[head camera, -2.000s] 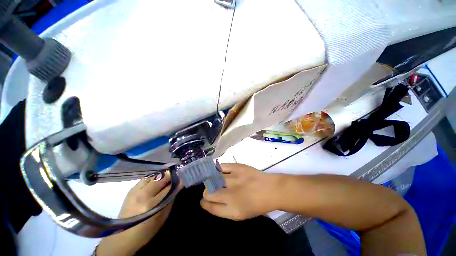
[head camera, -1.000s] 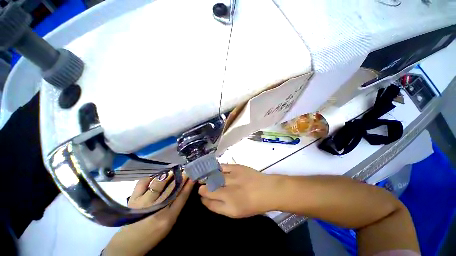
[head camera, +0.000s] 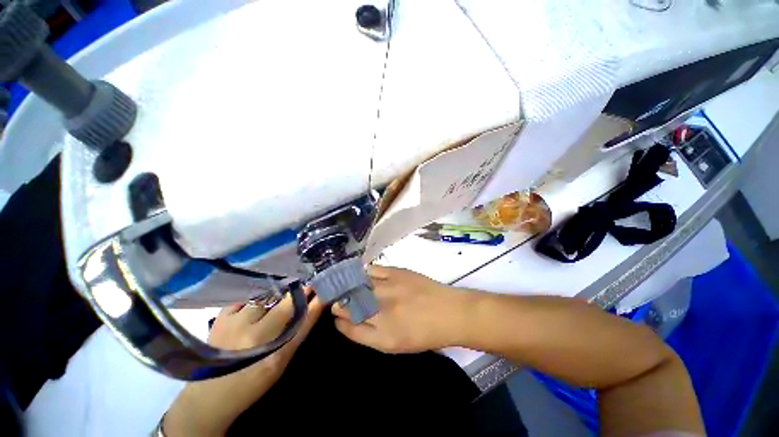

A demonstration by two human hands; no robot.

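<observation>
A black fabric piece point(head camera: 342, 388) lies under both hands at the front of the white sewing machine head point(head camera: 282, 111). My left hand point(head camera: 248, 346) is on the fabric's left side, partly behind the shiny curved metal guard point(head camera: 128, 320). My right hand point(head camera: 397, 311) presses on the fabric just right of it, its fingers bent and partly behind the grey knurled knob point(head camera: 342, 282). The fingertips of both hands are close together. The needle and presser foot are hidden. I cannot see whether the fingers pinch the cloth or only rest on it.
Right of the hands on the white table point(head camera: 495, 286) lie a blue pen point(head camera: 478, 239), green snips, a snack packet point(head camera: 521, 212) and a looped black strap point(head camera: 611, 226). A handwritten cardboard flap point(head camera: 453, 179) hangs from the head. Black fabric point(head camera: 30, 282) is at far left. Blue bins point(head camera: 726, 341) are lower right.
The view has shifted slightly. My left hand has come closer to my right hand since two seconds ago. My right hand stays beside the knob on the black fabric.
</observation>
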